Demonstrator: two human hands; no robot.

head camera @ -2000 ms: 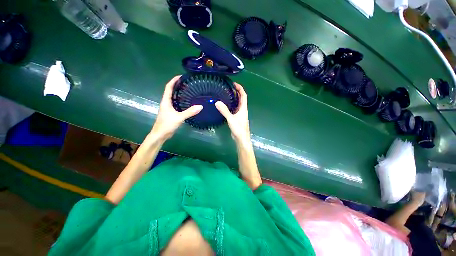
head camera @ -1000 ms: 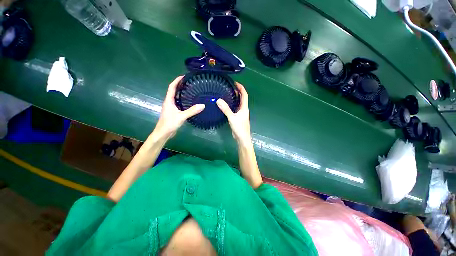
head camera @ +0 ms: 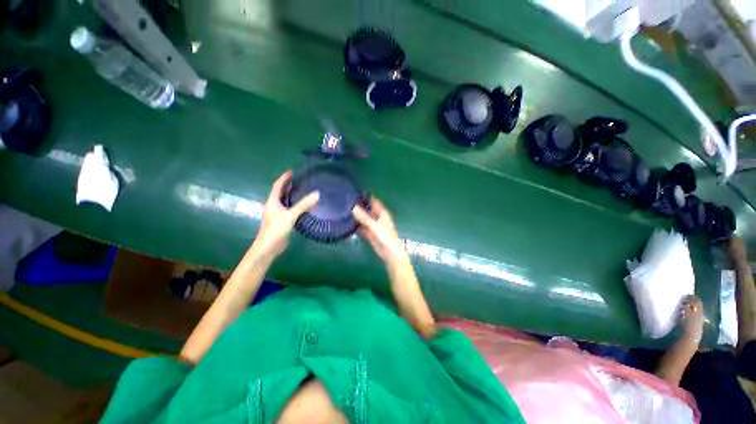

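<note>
A black clip fan [head camera: 330,203] is held by its round head over the green bench in front of me. My left hand [head camera: 283,214] grips the head's left side, thumb on its face. My right hand [head camera: 378,228] grips the right side, thumb near its edge. The fan's far side, where the clip base joins, is blurred, with a small bright spot; the base's shape cannot be made out.
More black fans [head camera: 470,115] lie along the green bench [head camera: 497,207] at the back and right. A water bottle [head camera: 124,70], grey metal bar [head camera: 153,41] and white scrap [head camera: 97,180] are left. White bags [head camera: 661,283] lie right, with another person's hand [head camera: 691,315] beside them. A pink bag [head camera: 530,364] bulges below.
The held fan has moved lower in view and tilted, its oval clip base no longer showing clearly. The fans at the back have shifted in view. Another person's hand has come to the white bags.
</note>
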